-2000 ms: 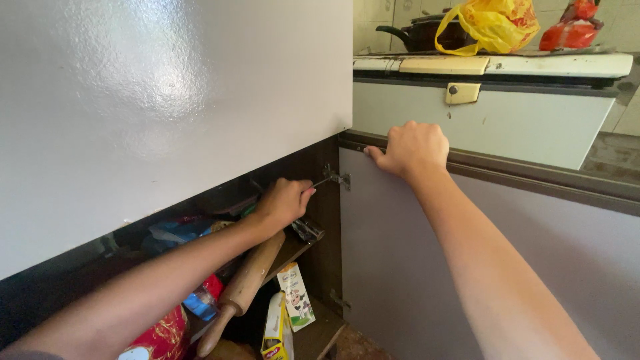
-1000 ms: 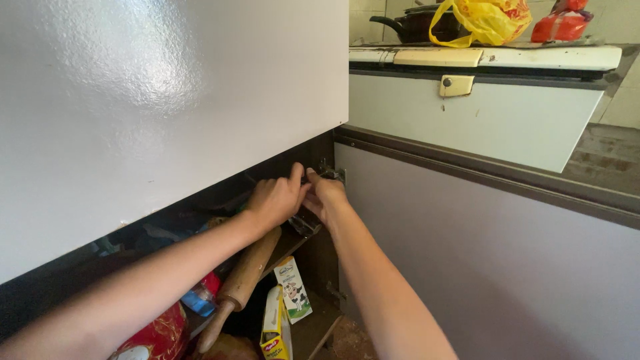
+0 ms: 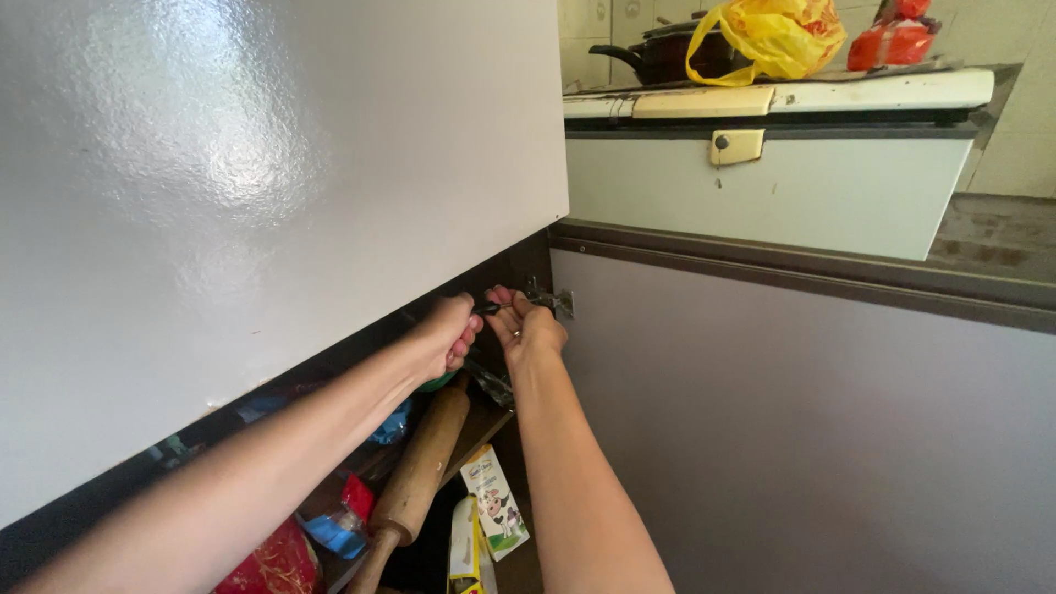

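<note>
My left hand (image 3: 454, 332) is closed around the black handle of a screwdriver (image 3: 487, 308) inside the cabinet opening. The tool's thin shaft points right, toward a metal cabinet hinge (image 3: 563, 302) that joins the side panel to the open door (image 3: 784, 412). My right hand (image 3: 528, 322) is at the shaft, thumb and fingers around it just left of the hinge. Its fingers partly hide the shaft, and the tip cannot be seen.
Below my hands a wooden rolling pin (image 3: 421, 470) lies across the shelf near cartons (image 3: 495, 503) and a red package (image 3: 276, 561). A grey upper door (image 3: 280, 190) juts out above. Behind stands a white stove (image 3: 825, 173) with a pan (image 3: 676, 54) and a yellow bag (image 3: 771, 37).
My right hand has left the top edge of the open door and come to the hinge beside my left hand. The left hand stays by the hinge.
</note>
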